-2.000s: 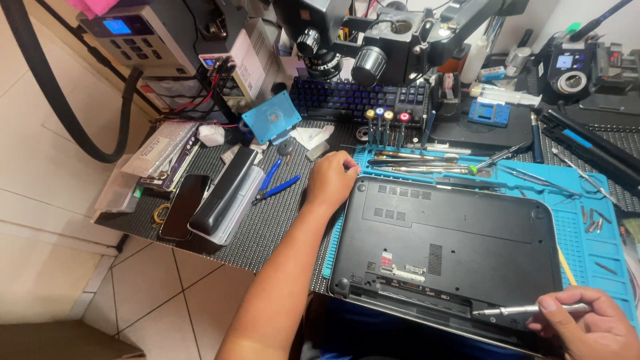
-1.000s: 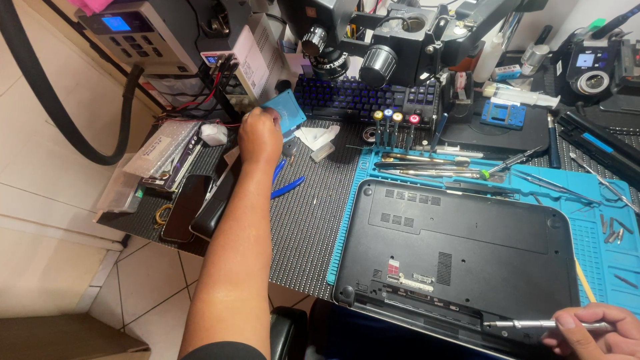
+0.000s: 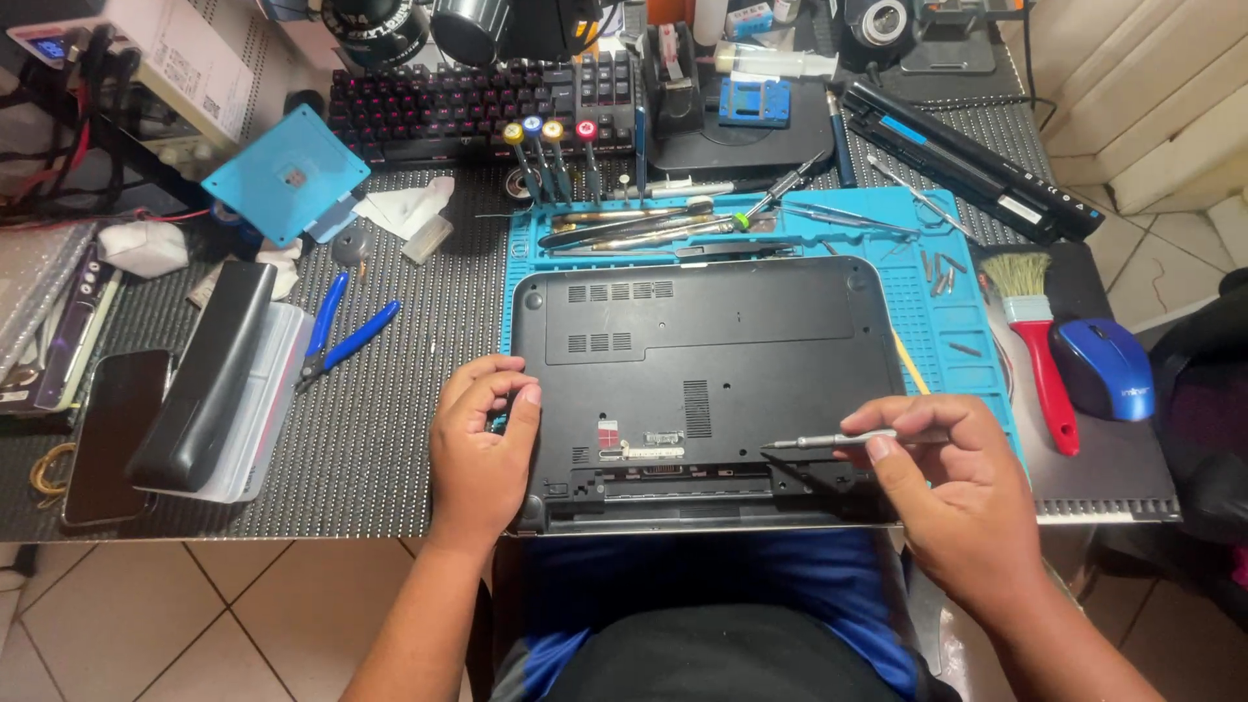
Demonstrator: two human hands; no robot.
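Note:
A black laptop [image 3: 624, 400] lies upside down on a blue silicone work mat [image 3: 960, 292], its battery bay uncovered along the near edge. My left hand [image 3: 483, 444] rests at the laptop's left edge, fingers curled; whether it grips anything beneath them is hidden. A slim metal screwdriver [image 3: 814, 442] is held between the thumb and fingers of my right hand [image 3: 941, 478]. Its tip points left, over the casing near a screw hole above the bay. Behind the laptop, tweezers [image 3: 848, 217] and several pen-like tools [image 3: 643, 229] lie in the mat's tray.
Blue-handled cutters [image 3: 351, 336], a black case [image 3: 210, 380] and a phone [image 3: 117, 439] lie at left. A keyboard [image 3: 468, 107] stands behind the mat. To the right are a laptop battery [image 3: 975, 161], a red-handled brush [image 3: 1043, 370] and a blue mouse [image 3: 1102, 370].
My left hand has come back from beside the blue square plate to the laptop's left edge. The screwdriver in my right hand has been raised off the battery bay area. The view has shifted right.

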